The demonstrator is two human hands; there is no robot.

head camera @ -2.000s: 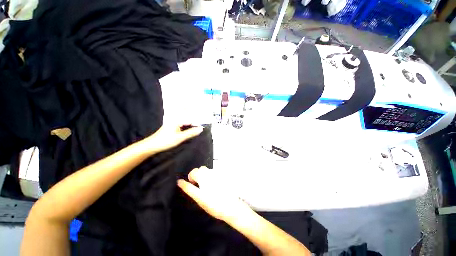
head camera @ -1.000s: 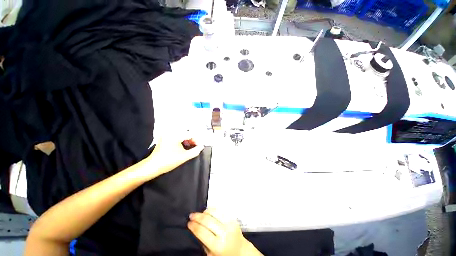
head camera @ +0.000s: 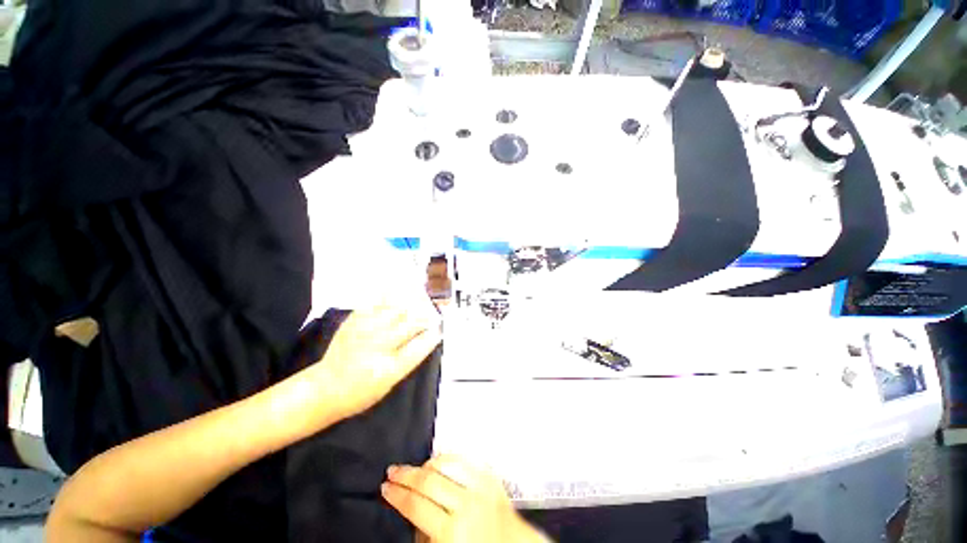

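Note:
Black cloth [head camera: 355, 445] lies flat with a straight right edge running down from the needle area of the white sewing machine [head camera: 573, 202]. My left hand [head camera: 371, 350] lies on the cloth just in front of the needle area, fingertips near its edge. My right hand [head camera: 451, 498] is lower down at the same edge, with fingertips on the cloth. Whether either hand pinches the cloth is hard to tell. The needle and presser foot are not clearly seen. The rest of the black garment [head camera: 191, 223] is heaped at the left.
Thread snips [head camera: 597, 353] lie on the table right of the needle. Two black strips [head camera: 713, 180] drape over the machine head. A control panel [head camera: 901, 292] is at the right, a bobbin winder [head camera: 827, 138] on top. Blue crates [head camera: 785, 16] stand behind.
Over the last two seconds, my right hand has moved down along the cloth edge. My left hand has flattened on the cloth near the needle area. The view has shifted, and more flat cloth shows between my hands.

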